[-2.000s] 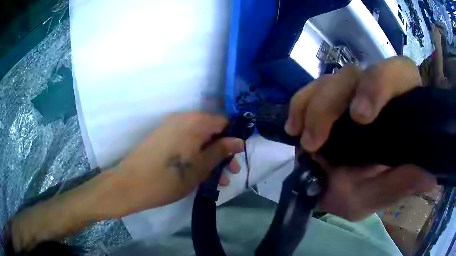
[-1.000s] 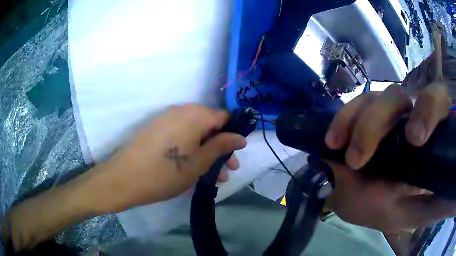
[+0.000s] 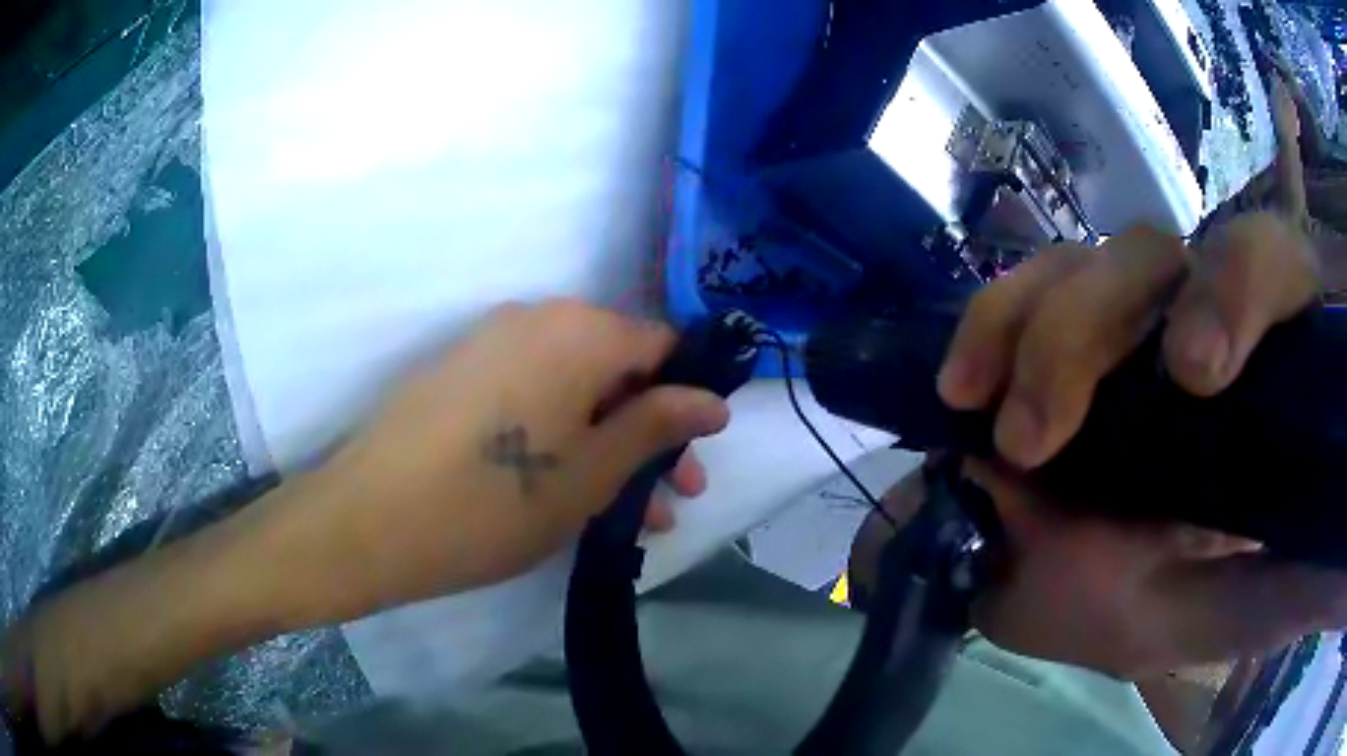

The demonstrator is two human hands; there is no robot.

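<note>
A black headband [image 3: 609, 650] curves across the lower middle, its bottom cut off by the picture edge. My left hand [image 3: 517, 443] pinches its left end joint [image 3: 724, 349] between thumb and fingers. My right hand [image 3: 1093, 355] grips the thick black electric screwdriver [image 3: 901, 369], which points left with its front end just right of that joint. The headband's other end [image 3: 946, 539] lies below the driver, against the lower part of my right hand. A thin black wire [image 3: 805, 421] runs from the left joint down toward that other end. No screw can be made out.
A blue bin [image 3: 703, 89] stands behind the hands, with small black parts [image 3: 739, 269] in its near corner and a silver screw feeder [image 3: 1086, 74] in it. A white sheet [image 3: 429, 163] lies left of the bin. Crinkled plastic film [image 3: 89, 384] covers the far left.
The driver's front end has drawn back right from the left joint compared with two seconds ago, and moved slightly left since one second ago. My left hand's hold has barely changed.
</note>
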